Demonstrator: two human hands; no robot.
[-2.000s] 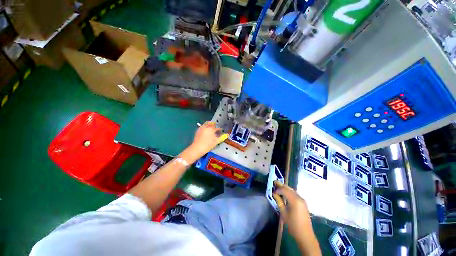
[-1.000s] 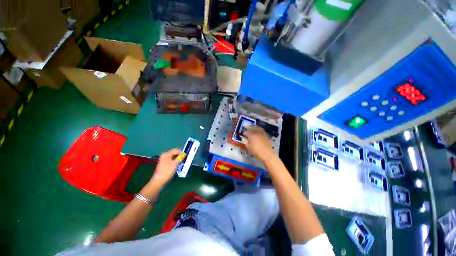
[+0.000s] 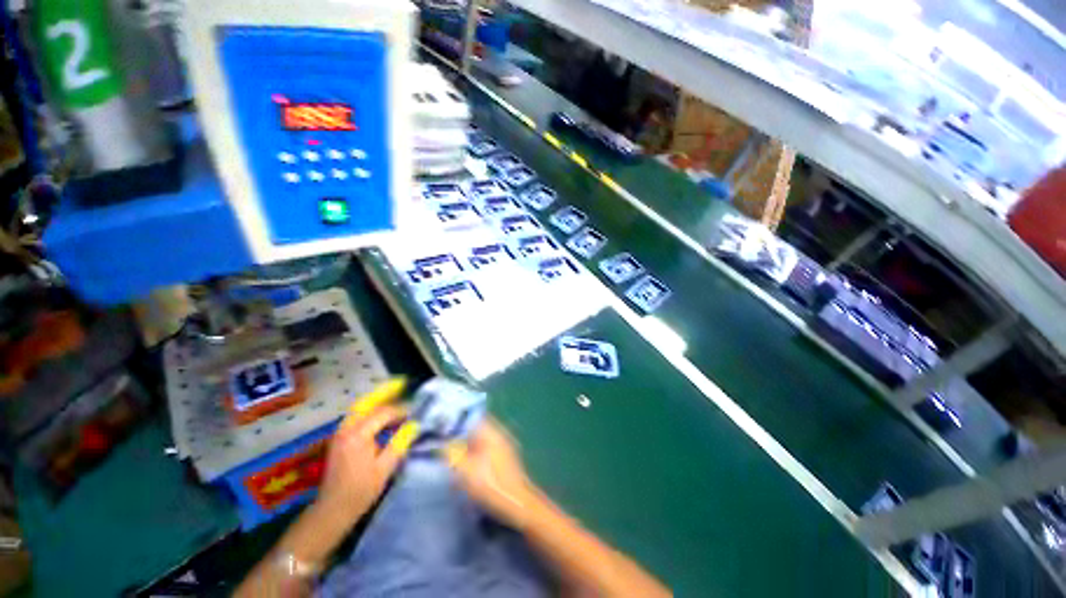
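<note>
My left hand point(image 3: 372, 450), with yellow finger cots, and my right hand point(image 3: 491, 467) both hold one blurred panel point(image 3: 447, 411) between them, in front of the press base. Another panel point(image 3: 262, 383) sits on the orange-brown fixture point(image 3: 271, 403) on the perforated base plate point(image 3: 210, 429). The press head area above and behind it is blurred. A single panel point(image 3: 588, 357) lies on the green surface to the right of my hands.
The hot press controller point(image 3: 310, 129) stands at upper left. A white sheet point(image 3: 514, 339) with rows of panels lies right of the press, with a pale stack point(image 3: 438, 123) beyond. The conveyor belt point(image 3: 748, 397) carries spaced panels. A metal rail point(image 3: 818, 94) crosses the upper right.
The view has swung right, towards the conveyor. My right hand has left the fixture, where a panel remains. Both hands have come together on one panel near my body.
</note>
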